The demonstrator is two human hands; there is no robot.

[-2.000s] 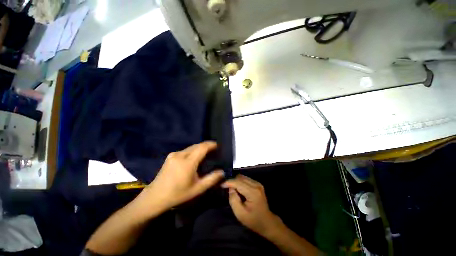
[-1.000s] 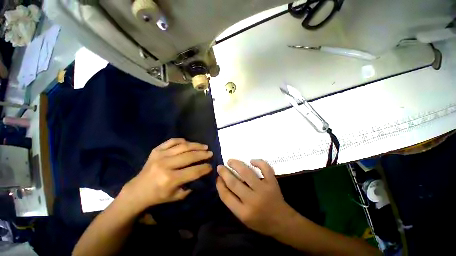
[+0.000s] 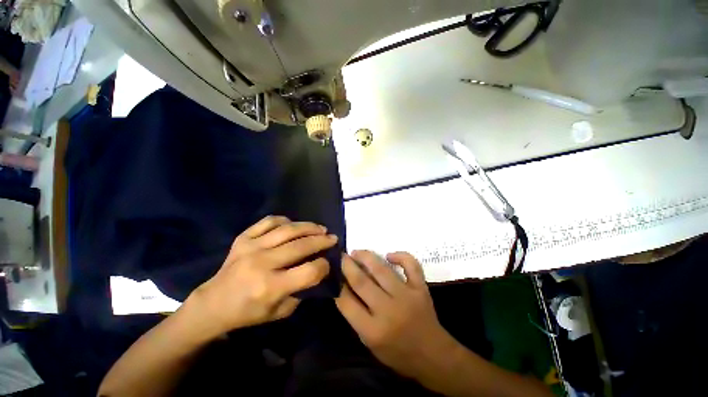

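Observation:
A large dark navy garment piece [image 3: 194,178] covers the left of the table. Its straight folded edge [image 3: 338,194] runs from under the needle area [image 3: 324,141] of the white sewing machine [image 3: 178,46] down to my hands. My left hand [image 3: 268,271] lies on the cloth beside the edge, fingers bent and pressing on it. My right hand [image 3: 388,302] is right of it, its fingertips pinching the edge at the table's front. The exact grip under the fingers is hidden.
Silver thread snips [image 3: 483,184] with a dark cord lie right of the cloth. Black-handled scissors [image 3: 514,32] and a pale-handled pointed tool [image 3: 547,98] lie on the machine bed behind. A printed scale [image 3: 574,229] runs along the front. A wooden-edged trough [image 3: 60,209] is at left.
Since the first frame, my hands have come onto the cloth edge, the right one moving up from below the table's front. Since the second, they hold nearly the same place while the view shifts slightly.

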